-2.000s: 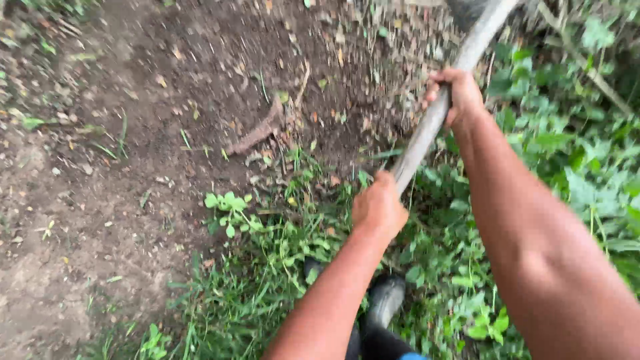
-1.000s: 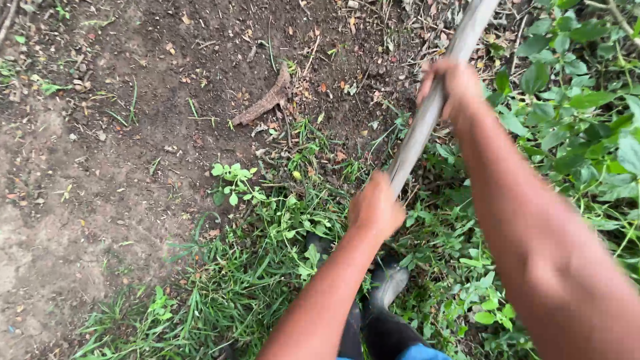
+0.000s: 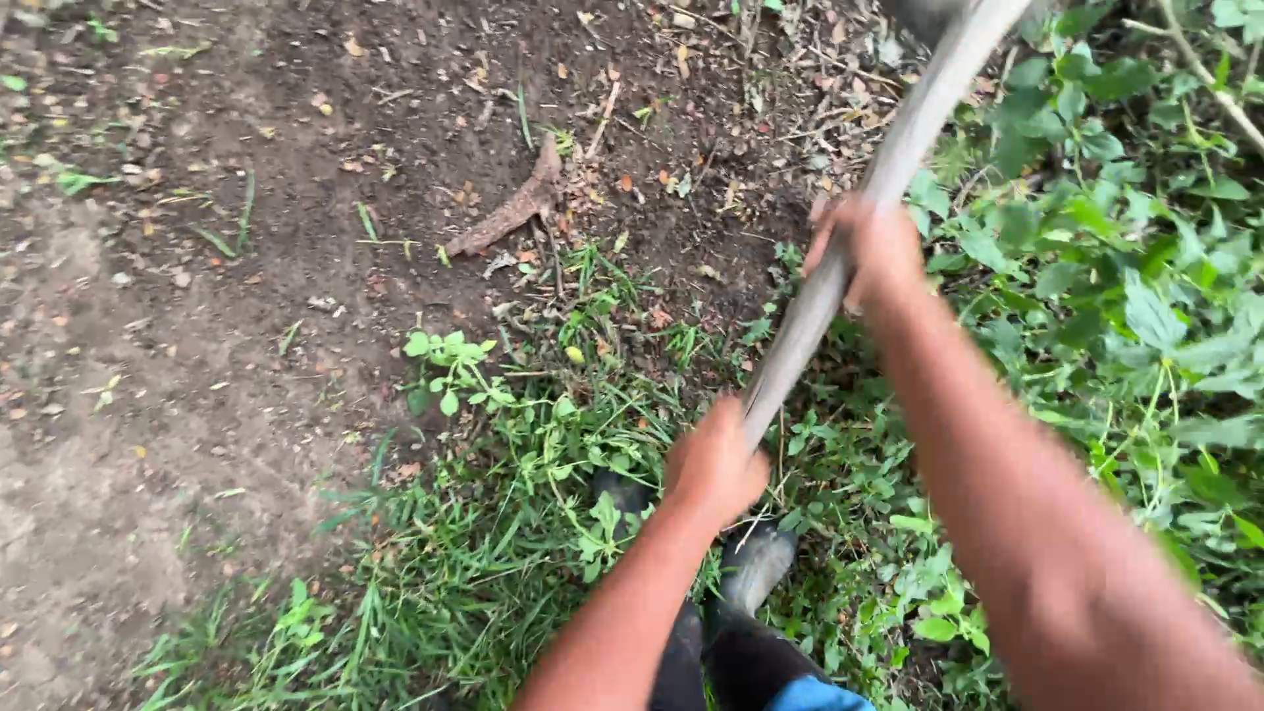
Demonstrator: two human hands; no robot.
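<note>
A long wooden tool handle (image 3: 805,321) runs slantwise from low centre up to the top right. My left hand (image 3: 713,464) grips its lower end, and my right hand (image 3: 869,247) is closed around it farther up. At the top edge a dark, blurred tool head (image 3: 923,15) shows beside the handle, partly cut off, so its kind cannot be told. Beneath the hands are bare soil, dry leaves and low plants.
Dark boots (image 3: 758,563) stand in grass below my left hand. A curved piece of bark or wood (image 3: 513,210) lies on the soil. Leafy plants (image 3: 1116,296) grow densely at the right, with a thin branch (image 3: 1205,74) above. A small leafy weed (image 3: 459,367) stands left of centre.
The dark tool head shows at the top edge now and two seconds ago, but not one second ago. Both hands have stayed on the handle.
</note>
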